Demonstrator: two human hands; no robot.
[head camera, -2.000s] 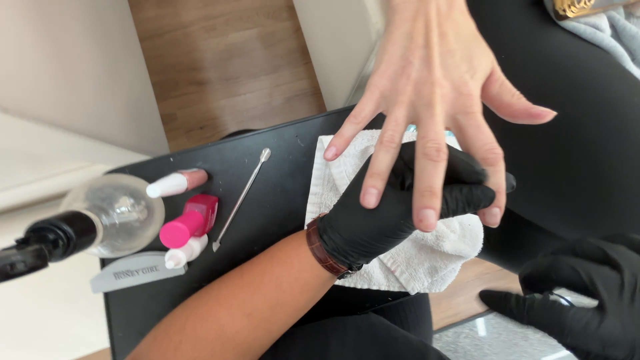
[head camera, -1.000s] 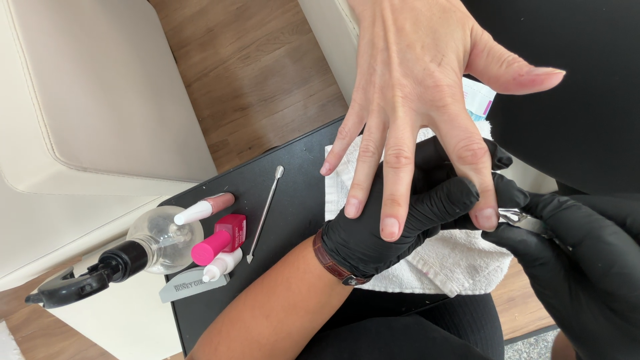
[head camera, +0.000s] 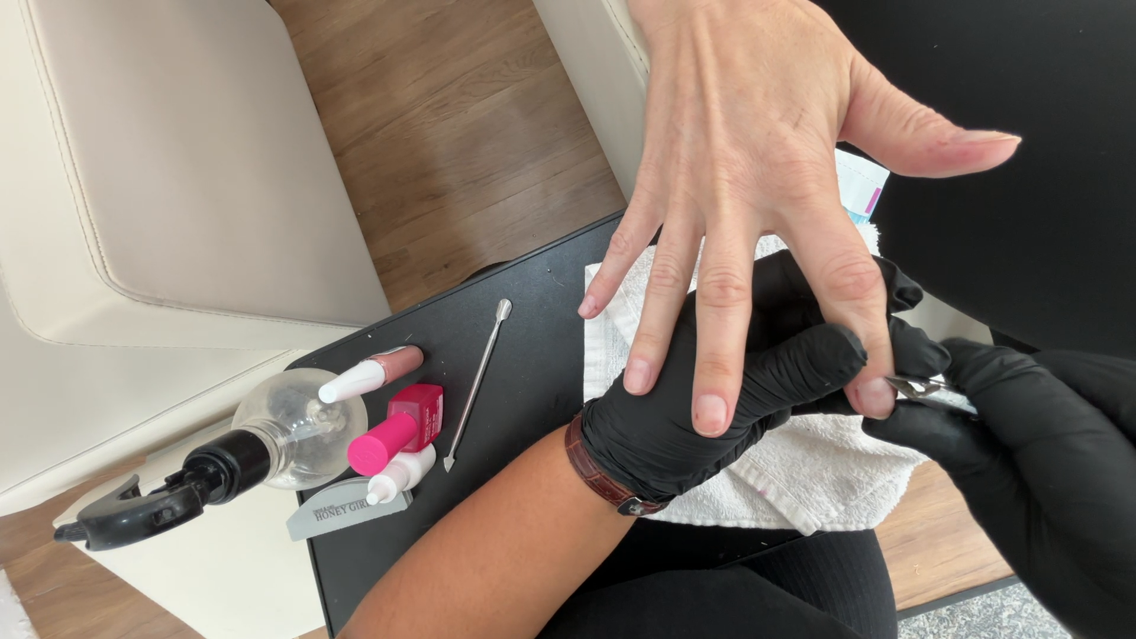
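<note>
My left hand (head camera: 701, 408), in a black glove with a brown strap at the wrist, grips the index finger of another person's hand (head camera: 745, 151). That hand is spread palm down above a white towel (head camera: 799, 470). In my right hand (head camera: 1021, 435), also gloved in black, are metal cuticle nippers (head camera: 923, 388). Their tips are at the side of the index fingernail; whether the jaws are closed cannot be seen. Part of the nippers is hidden by my fingers.
On the black table (head camera: 532, 284) lie a metal cuticle pusher (head camera: 477, 382), a pink polish bottle (head camera: 399, 428), two white-capped bottles (head camera: 373, 373), a grey nail file (head camera: 351, 509) and a clear spray bottle (head camera: 297, 426). A cream padded seat (head camera: 186, 160) stands at left.
My right hand, apart at lower right two seconds ago, has come up to the index fingertip with the nippers. My left hand still holds that finger. The view has shifted.
</note>
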